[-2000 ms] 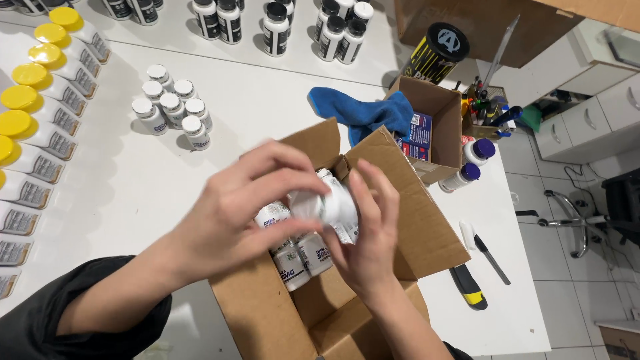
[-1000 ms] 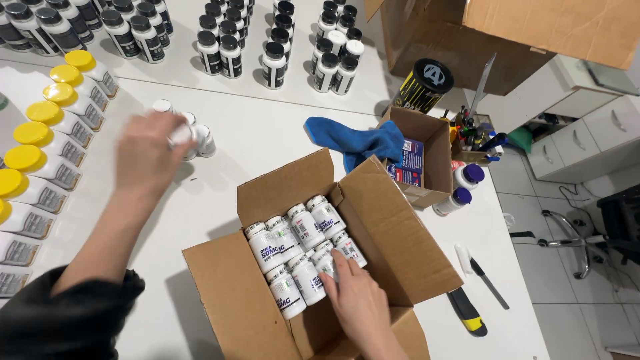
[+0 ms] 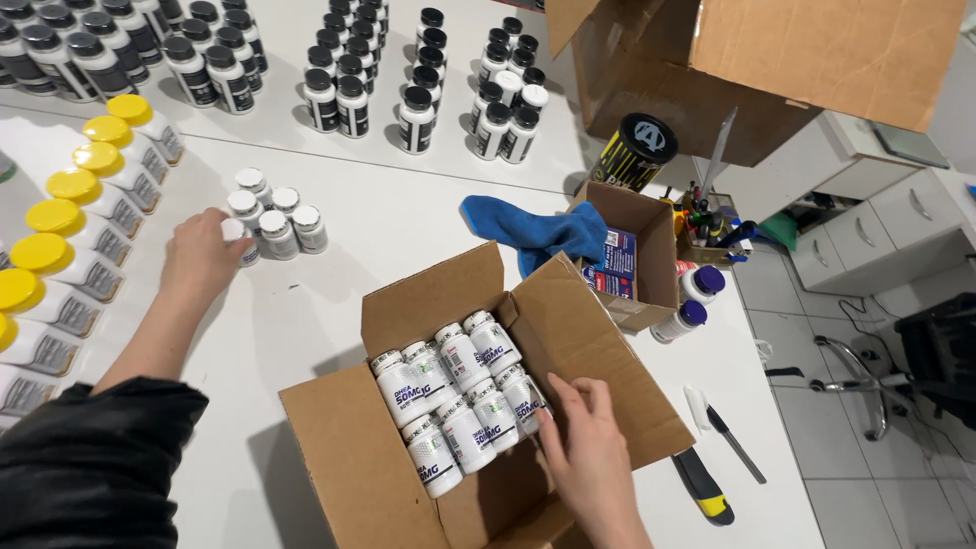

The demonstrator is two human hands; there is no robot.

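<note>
At the left, my left hand (image 3: 202, 255) has its fingers around a small white-capped bottle (image 3: 242, 248) that stands at the near left of a group of similar white bottles (image 3: 278, 235). An open cardboard box (image 3: 335, 450) lies in front of me with several white supplement bottles (image 3: 457, 438) lying in two rows inside. My right hand (image 3: 583, 427) is over the box's right side, fingers spread, its fingertips by the rightmost bottle of the nearer row. Whether they touch it I cannot tell.
Yellow-capped bottles (image 3: 57, 217) line the left side. Black-capped bottles (image 3: 415, 118) stand along the back. Right of the box are a blue cloth (image 3: 534, 229), a smaller cardboard box (image 3: 656, 252), purple-capped bottles (image 3: 679, 320), a black-and-yellow cutter (image 3: 701, 488) and a black pen-like tool (image 3: 736, 442).
Two seconds ago both hands were together over the box around a white bottle. My left hand has since moved left to the group of small bottles; my right hand has stayed at the box.
</note>
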